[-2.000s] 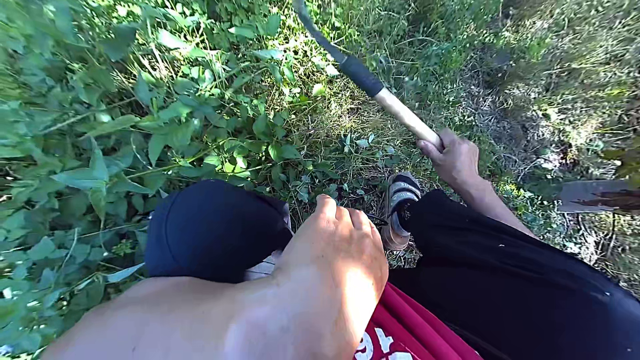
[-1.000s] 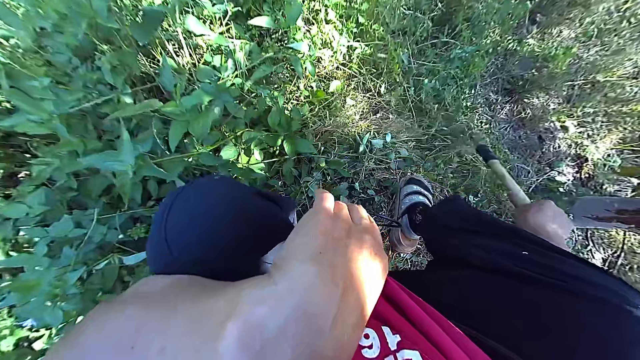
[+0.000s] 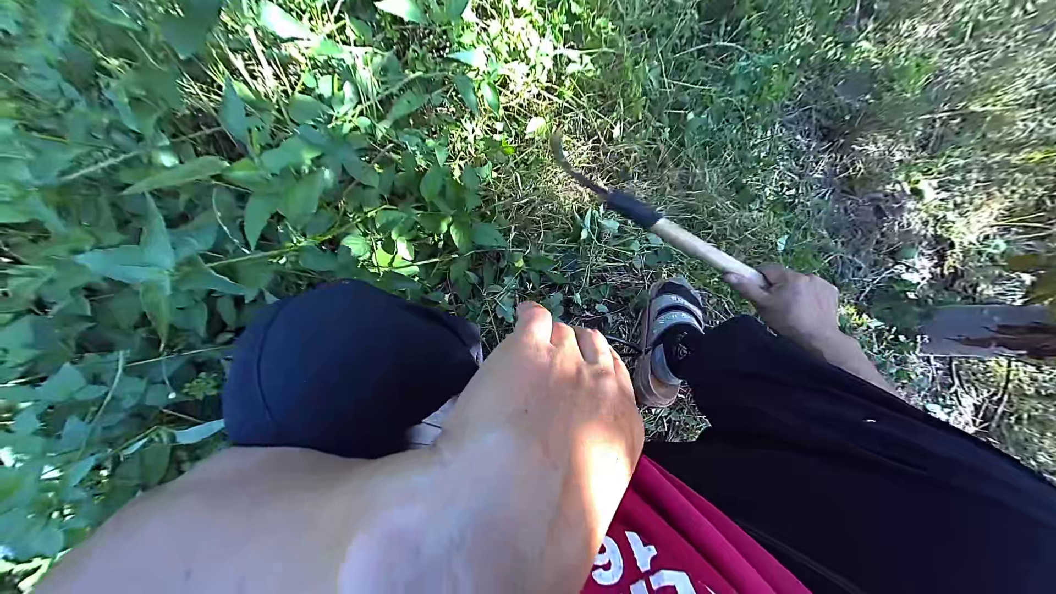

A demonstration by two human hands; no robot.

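Note:
My right hand [image 3: 796, 305] grips the lower end of a wooden handle [image 3: 705, 250] right of the middle. Black wrapping [image 3: 633, 209] joins that handle to a thin, curved sickle blade [image 3: 573, 171], which points up and left over the grass. Large in the lower middle, my left hand [image 3: 569, 396] is seen from its back, in front of my body. Its fingers bend down and away, so whatever they may hold is hidden. A thin dark strand [image 3: 619, 340] shows just beyond those fingers.
Leafy green plants [image 3: 289, 181] grow thickly on the left. My sandalled foot [image 3: 667, 338] stands on the ground between my dark-clad knees [image 3: 338, 371]. At the right edge lies a weathered piece of wood [image 3: 982, 330]. Dry grass and litter cover the ground beyond.
The right hand has swung the sickle from low at the right, one second ago, back up and left, so its blade shows again. My left hand has stayed in nearly the same place.

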